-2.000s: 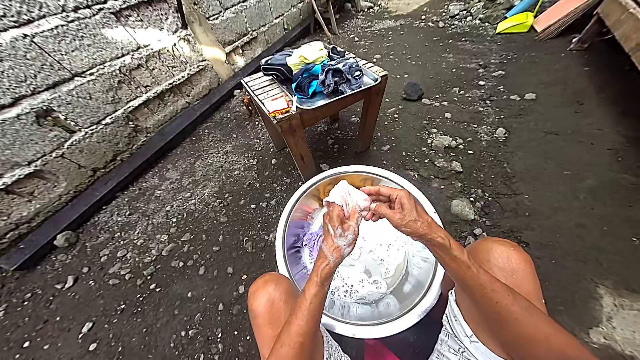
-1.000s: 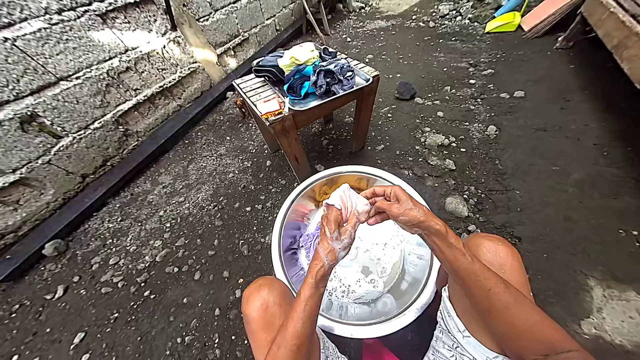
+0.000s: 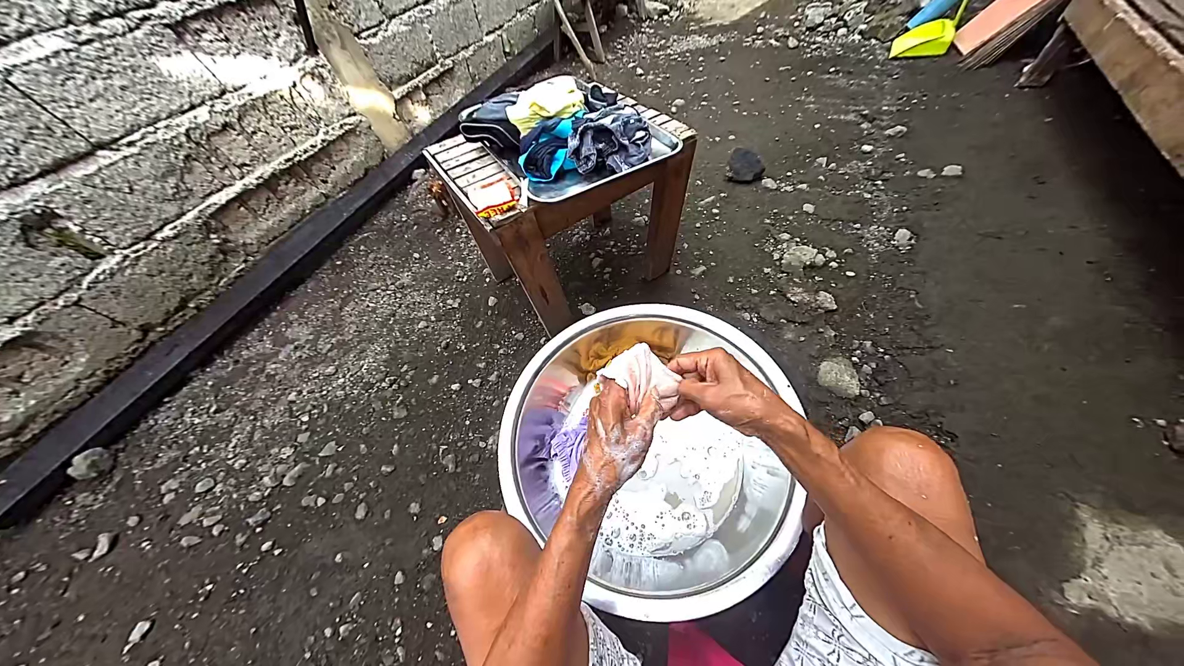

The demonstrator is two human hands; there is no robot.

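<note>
A wet white cloth [image 3: 640, 372] is held up over a round metal basin [image 3: 788, 546] between my knees. My left hand [image 3: 622, 433], wet with suds, grips its lower left part. The fingers of my right hand [image 3: 720, 387] pinch its right edge. Below them, foamy water [image 3: 680, 490] fills the bottom of the basin. A purple cloth [image 3: 566, 449] lies at the basin's left inside, and a mustard-yellow cloth [image 3: 615, 350] at its far side.
Beyond the basin stands a wooden slatted stool [image 3: 462, 166] bearing a metal tray [image 3: 661, 153] of clothes [image 3: 555, 129] and a small packet [image 3: 497, 199]. A block wall [image 3: 166, 148] runs along the left. Stones dot the ground. A yellow-green dustpan [image 3: 925, 39] and wooden bench [image 3: 1138, 65] are at upper right.
</note>
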